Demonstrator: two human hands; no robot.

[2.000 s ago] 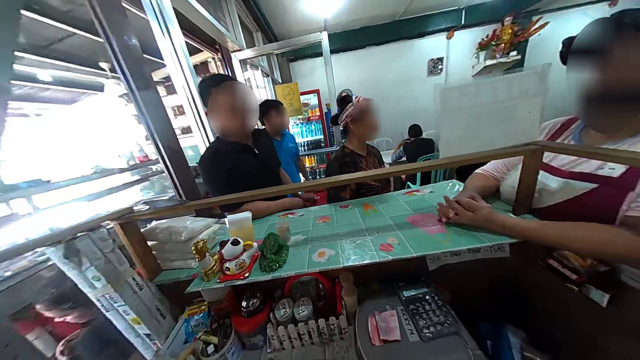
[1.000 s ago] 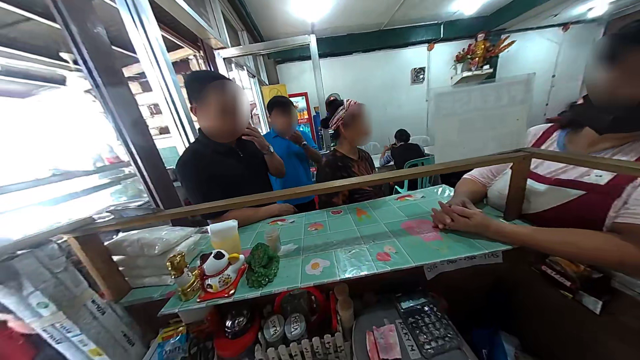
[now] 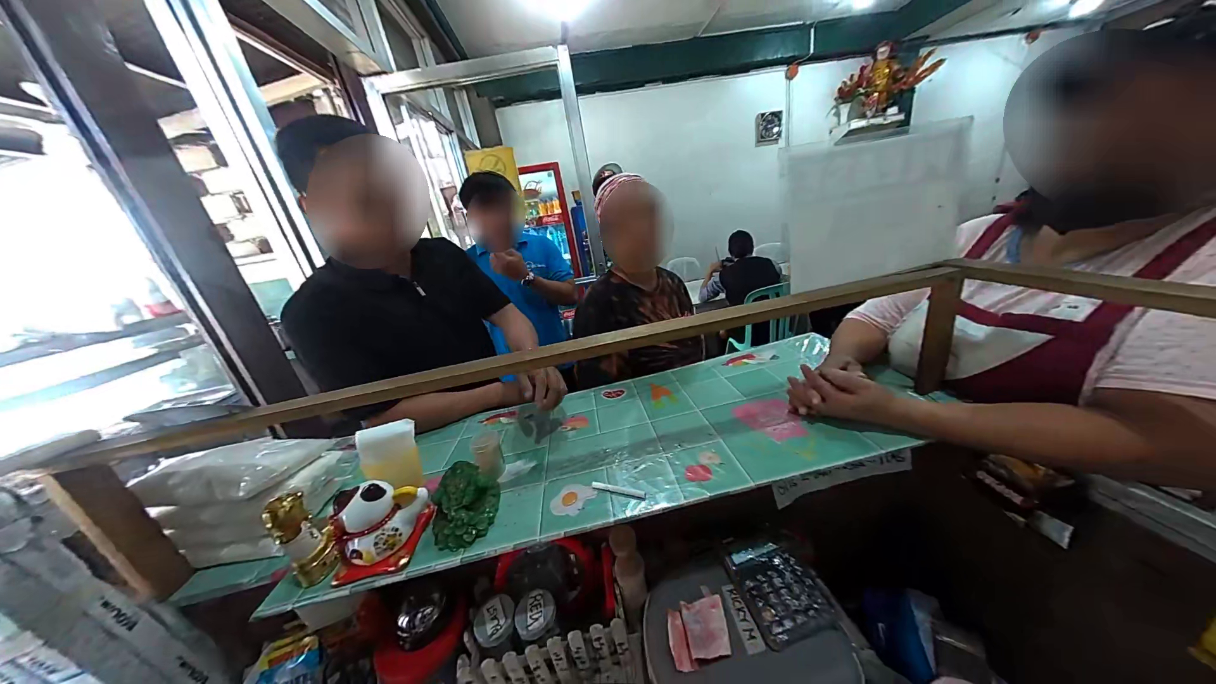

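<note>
Neither of my hands is in view. Below me, pink paper slips (image 3: 705, 627) lie on a grey lid (image 3: 665, 594) beside a black calculator (image 3: 779, 594). A green tile-patterned counter (image 3: 665, 442) stretches across the middle. On it stand a white lucky-cat figurine (image 3: 375, 522), a gold figurine (image 3: 302, 541), a green leafy-looking ornament (image 3: 465, 505), a yellow container with white paper (image 3: 389, 454) and a small clear cup (image 3: 486, 454). A thin white stick (image 3: 618, 490) lies near the counter's close edge.
A wooden rail (image 3: 665, 334) runs above the counter. At right, a person in an apron rests clasped hands (image 3: 836, 391) on it. A person in black (image 3: 389, 323) leans at left; others are behind. Stacked white bags (image 3: 228, 494) and round-lidded containers (image 3: 535, 613) are nearby.
The person in black has lowered a hand from the face to the counter. The thin white stick now lies on the counter, where the earlier frames show none.
</note>
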